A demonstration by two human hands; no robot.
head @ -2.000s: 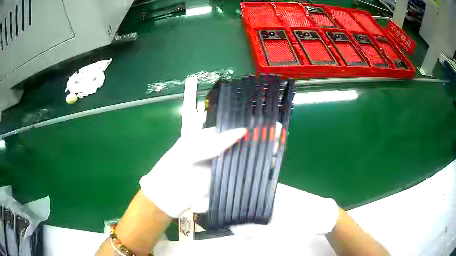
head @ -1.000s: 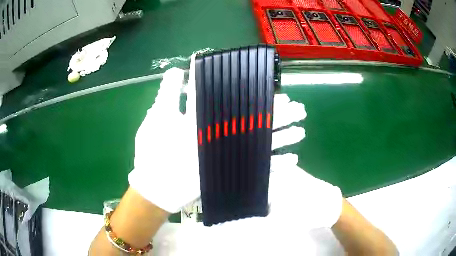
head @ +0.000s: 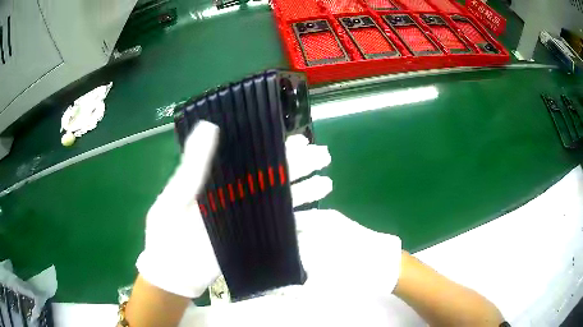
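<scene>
A stack of black phone middle frames (head: 252,230) stands on edge between my hands, slightly tilted, with a row of red marks across its ridges. Camera holes show on the right face of the stack at its upper end. My left hand (head: 182,223), in a white glove, holds the stack from the left, its thumb lying over the ridges. My right hand (head: 345,246), also white-gloved, holds it from the right and below, with fingertips showing beside the right face. The far sides of both hands are hidden.
A red sorting tray (head: 396,62) with frames in its compartments lies beyond the green surface (head: 396,159). A crumpled white rag (head: 86,112) is at upper left. A packing tray of frames (head: 19,310) is at lower left. Thin dark frames (head: 562,121) lie at far right.
The stack has turned so its right face with camera holes shows more, and tilts left. My left thumb has moved over the ridges. The view has shifted, bringing frames in at far right.
</scene>
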